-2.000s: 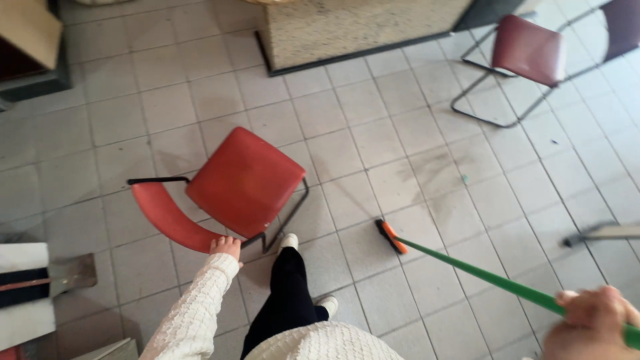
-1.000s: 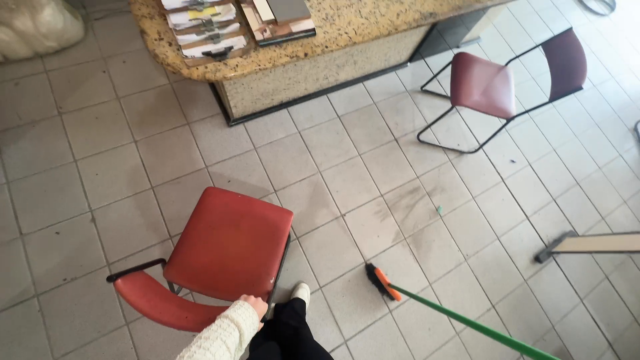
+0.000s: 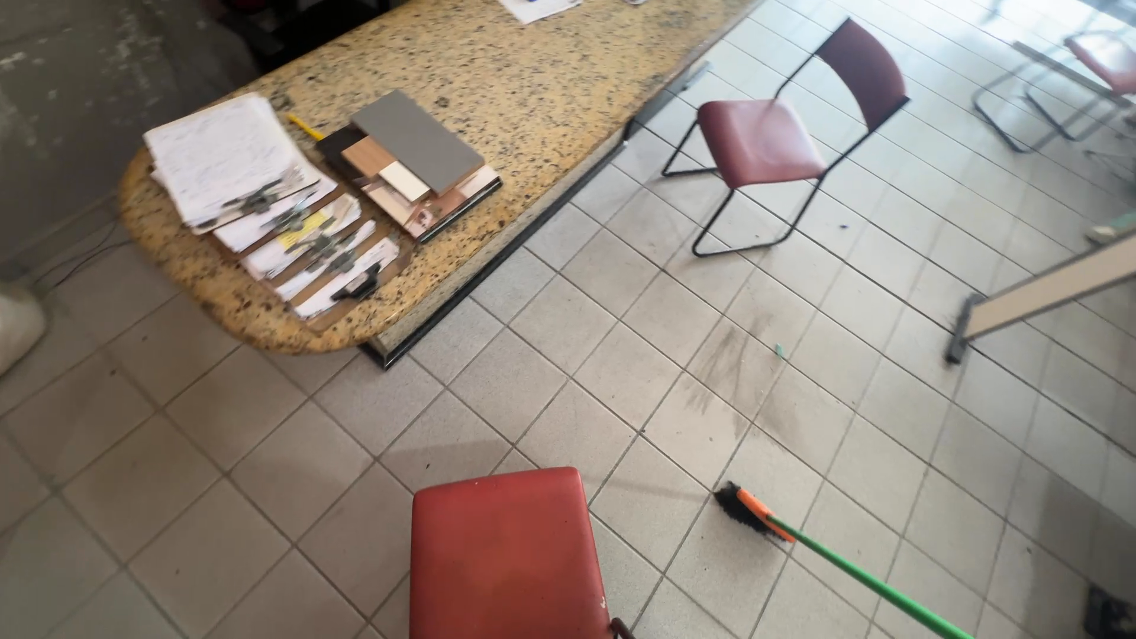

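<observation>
Neither of my hands shows in the head view. A red padded chair (image 3: 508, 555) stands at the bottom centre, only its seat and a bit of its frame visible; its backrest is out of sight. To its right a broom with an orange head (image 3: 754, 515) and black bristles rests on the tiled floor. Its green handle (image 3: 874, 581) runs off the bottom edge, so the grip on it is hidden. Dark smudges (image 3: 741, 373) mark the tiles beyond the broom, with a small green scrap (image 3: 779, 351) beside them.
A granite-topped counter (image 3: 532, 98) crosses the upper left, bearing clipped papers (image 3: 232, 160) and stacked sample boards (image 3: 422, 138). A dark red metal-framed chair (image 3: 763, 142) stands beyond it. At right a beige panel with a dark foot (image 3: 1052, 288) reaches in; another chair (image 3: 1105, 58) is farther back.
The view has swung up toward the counter. My left hand, on the red chair's backrest one second ago, and my right hand, on the broom handle two seconds ago, are out of frame.
</observation>
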